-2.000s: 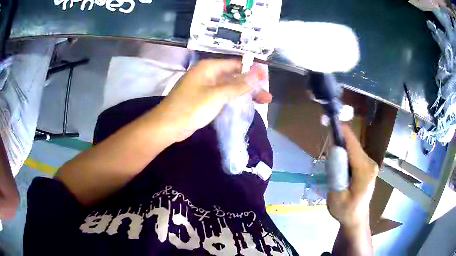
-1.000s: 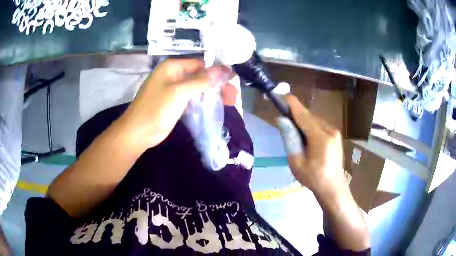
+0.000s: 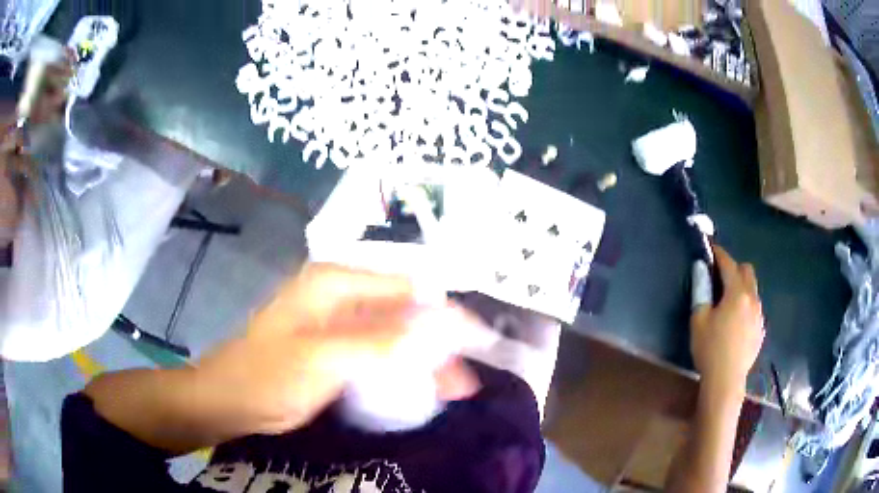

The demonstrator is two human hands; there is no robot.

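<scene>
An open white housing (image 3: 332,220) lies at the bench's front edge, with green and black parts inside. Beside it on the right is a white square housing piece with dark slots (image 3: 549,241). My left hand (image 3: 337,332) is blurred in front of the housing, closed around the white cord and its clear plastic bag (image 3: 393,393). My right hand (image 3: 725,318) holds the black handle of the mallet (image 3: 667,146) at the right. The mallet's white head is over the bench, away from the housing. A whitish wrap shows on one right-hand finger.
A large pile of white U-shaped clips (image 3: 386,82) lies behind the housing. A cardboard carton (image 3: 810,116) and a tray of small modules (image 3: 718,48) are at the back right. Pale bagged cords (image 3: 848,337) lie far right. Another person's hand (image 3: 39,87) shows far left.
The mallet and my right hand have moved away from the housing to the right. The view has shifted to show more of the bench, the clip pile and the slotted piece.
</scene>
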